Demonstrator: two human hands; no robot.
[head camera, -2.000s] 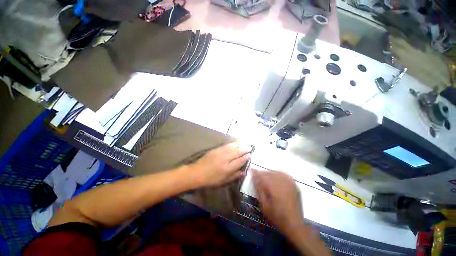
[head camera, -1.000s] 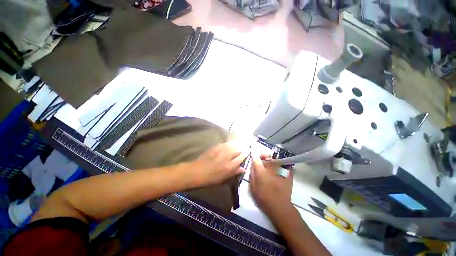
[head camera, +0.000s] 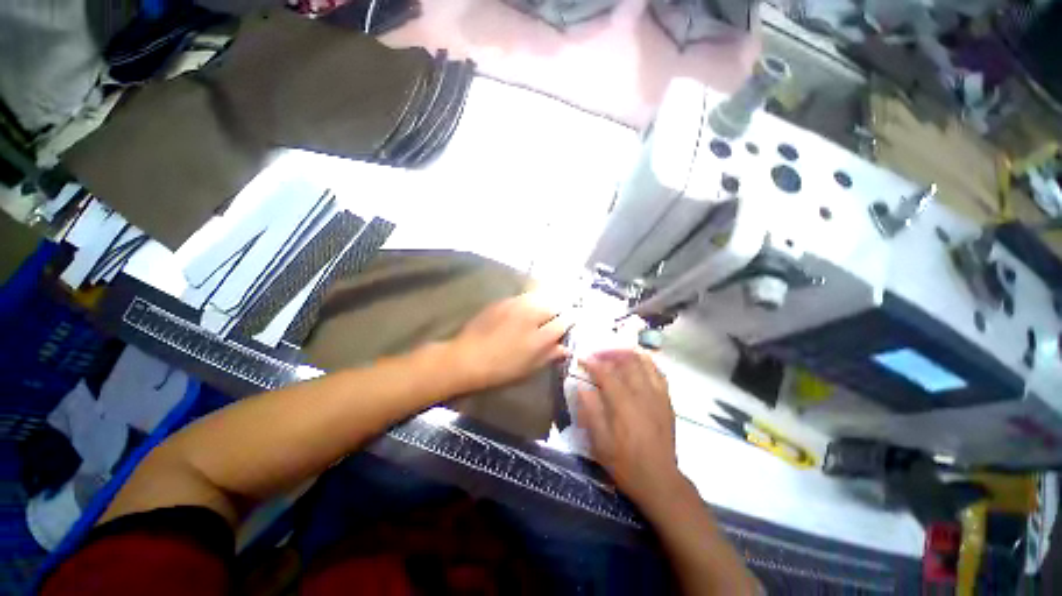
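Observation:
A brown-grey fabric panel (head camera: 419, 305) lies on the white machine table, its right edge near the needle area of the white sewing machine (head camera: 792, 221). My left hand (head camera: 510, 338) presses flat on the panel near that edge, just below the bright needle area. My right hand (head camera: 625, 410) is beside the panel's right edge, fingers bent near a dark strip (head camera: 564, 402) along that edge. Glare hides the presser foot and the fingertips' exact contact. Whether the right fingers grip the strip is not clear.
Dark and white-backed strips (head camera: 262, 262) lie left of the panel. A stack of brown-grey panels (head camera: 338, 99) is at upper left. Yellow-handled snips (head camera: 778, 444) lie right of my right hand. A ruler band (head camera: 512, 468) runs along the front edge. A blue crate (head camera: 146, 431) is at lower left.
Compared with one second ago, my right hand has drawn back slightly from the machine head and its fingers are lower along the panel's edge. My left hand stays on the panel. The view has shifted.

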